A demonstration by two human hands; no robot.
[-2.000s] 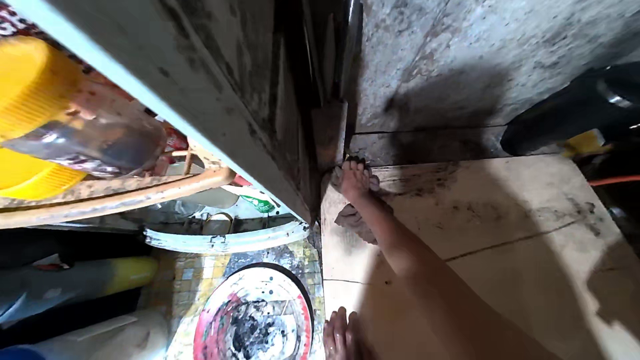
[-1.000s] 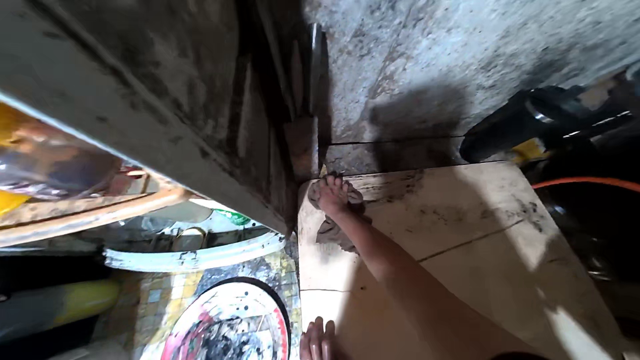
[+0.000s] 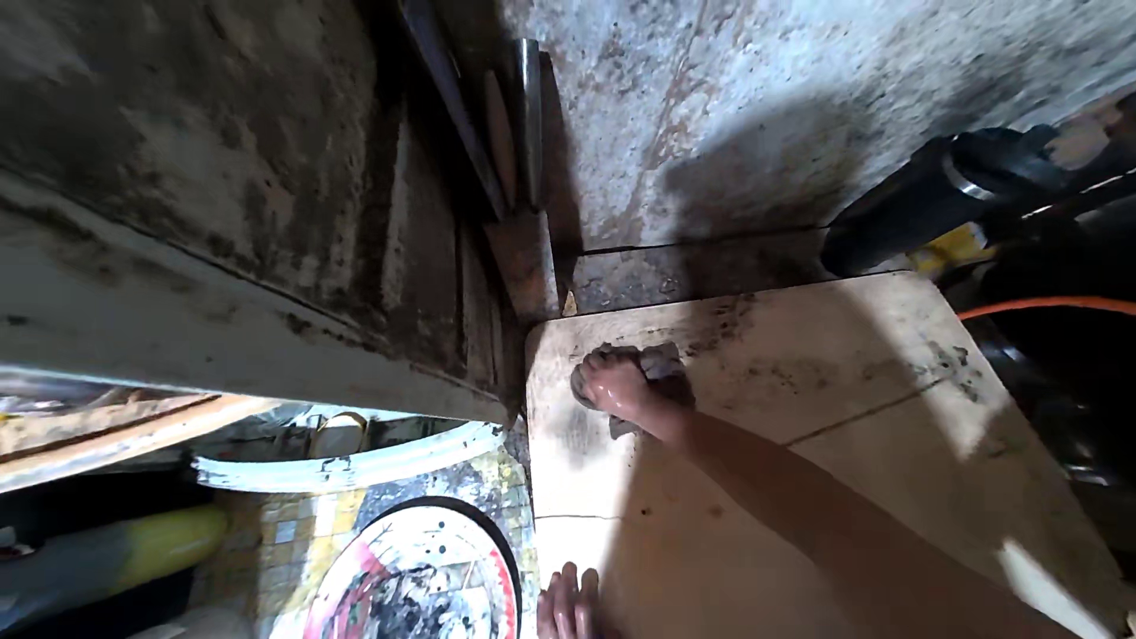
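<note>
My right hand (image 3: 612,382) is closed on a crumpled grey-brown cloth (image 3: 666,364), pressed against the pale, stained board (image 3: 852,355) close to its upper left corner. Part of the cloth spreads out to the right of the fingers and beneath the wrist. Dark smudges and a long crack-like line mark the board's surface. At the bottom of the view, my left hand (image 3: 568,605) rests on the board's left edge, where only its fingers show; nothing is seen in them.
A grimy cabinet side (image 3: 266,213) rises at the left. Behind the board stands a rough wall (image 3: 754,115), with a metal blade-like tool (image 3: 530,257) leaning in the corner. A stained round lid or basin (image 3: 435,577) lies lower left. Black objects and an orange hose (image 3: 1047,306) are at right.
My right hand, with the cloth, has come away from the board's upper left corner, a little toward me. My left hand stays at the left edge. The view has shifted.
</note>
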